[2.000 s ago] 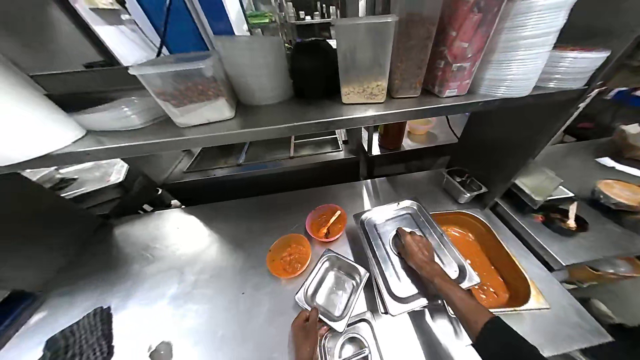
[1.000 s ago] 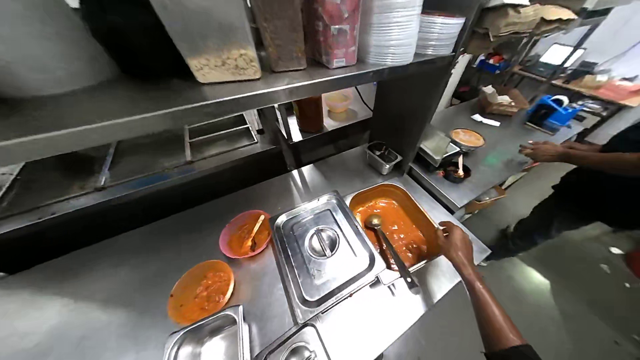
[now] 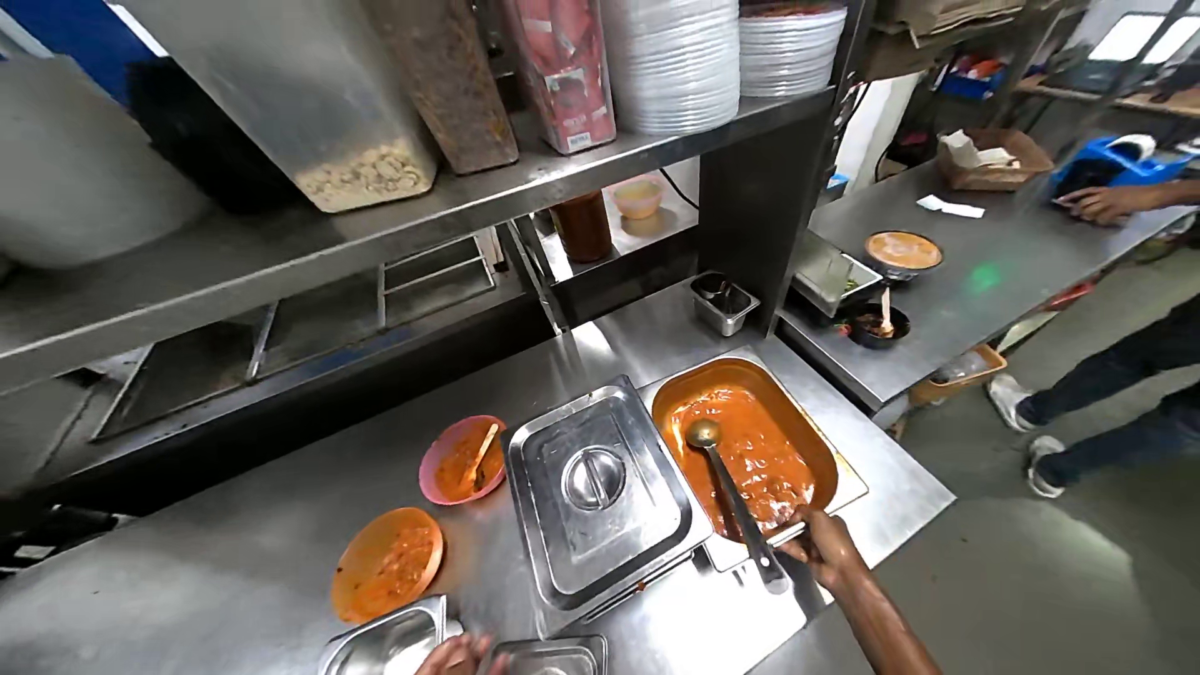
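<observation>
My right hand point(image 3: 825, 548) is at the near right rim of a steel pan of orange sauce point(image 3: 750, 441), its fingers curled at the edge, close to the handle of a steel ladle point(image 3: 736, 497). The ladle's bowl rests in the sauce. Left of that pan lies a steel lid point(image 3: 600, 497) with a round knob. At the bottom edge my left hand point(image 3: 457, 654) is partly out of view, between an empty small steel pan point(image 3: 389, 647) and a second small steel container point(image 3: 553, 656). A pink bowl point(image 3: 461, 459) with a spoon and an orange bowl point(image 3: 387, 564) hold orange food.
Overhead runs a steel shelf point(image 3: 450, 211) with plastic containers and stacked clear lids point(image 3: 670, 61). A small steel container point(image 3: 724, 303) stands behind the sauce pan. On the right counter point(image 3: 984, 234) are pans and a basket; another person's hand point(image 3: 1106, 202) touches a blue object there.
My right hand has gone from the lid's knob to the sauce pan's rim. More of the sauce pan is uncovered, and the ladle shows in it. The view has turned right.
</observation>
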